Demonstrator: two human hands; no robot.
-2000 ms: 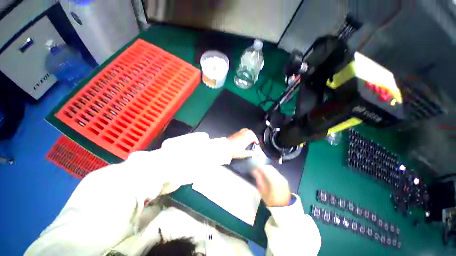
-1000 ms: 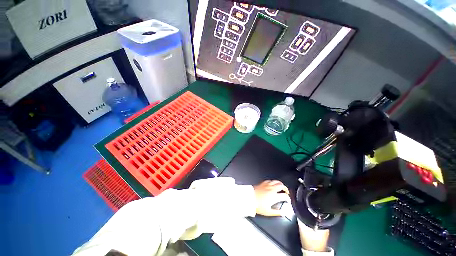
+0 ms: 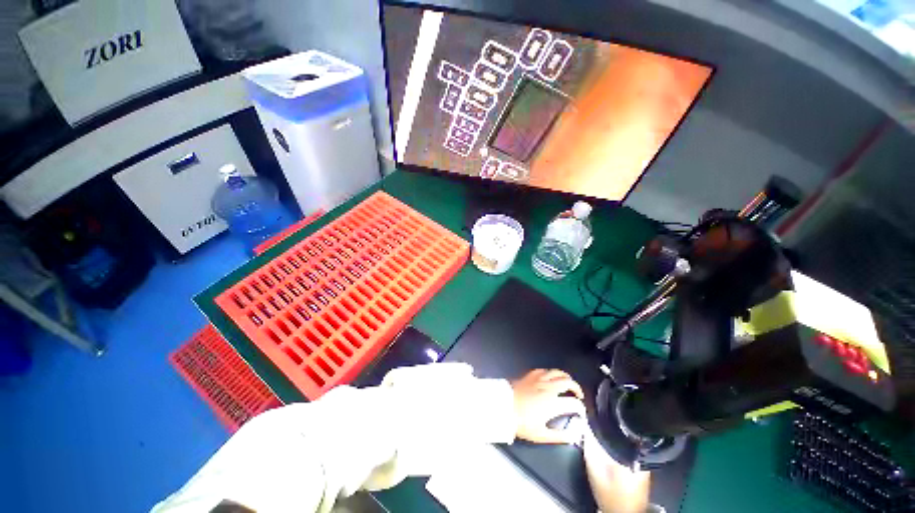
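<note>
My left hand (image 3: pixel 547 406) is on the black plate (image 3: pixel 517 331), just left of the microscope's lens ring (image 3: pixel 632 426), with a small dark piece (image 3: pixel 564 421) between its fingers beside a bright light spot. My right hand (image 3: pixel 617 483) comes up from below under the lens ring, which hides its fingertips; what it holds cannot be told. The monitor (image 3: pixel 532 100) shows a magnified dark rectangle ringed by pale pads, with a blurred orange area over its right part.
An orange-red slotted tray (image 3: pixel 346 291), partly filled, stands left. A lower red tray (image 3: pixel 226 376) is below the table edge. A round tub (image 3: pixel 497 243) and clear bottle (image 3: pixel 564 240) stand behind the plate. White paper (image 3: pixel 492 481) lies in front; dark module rows (image 3: pixel 848 456) lie right.
The view has turned up and right, bringing the monitor into sight. In the last second, the monitor picture has shifted and an orange blur covers its right part; both hands stay by the lens.
</note>
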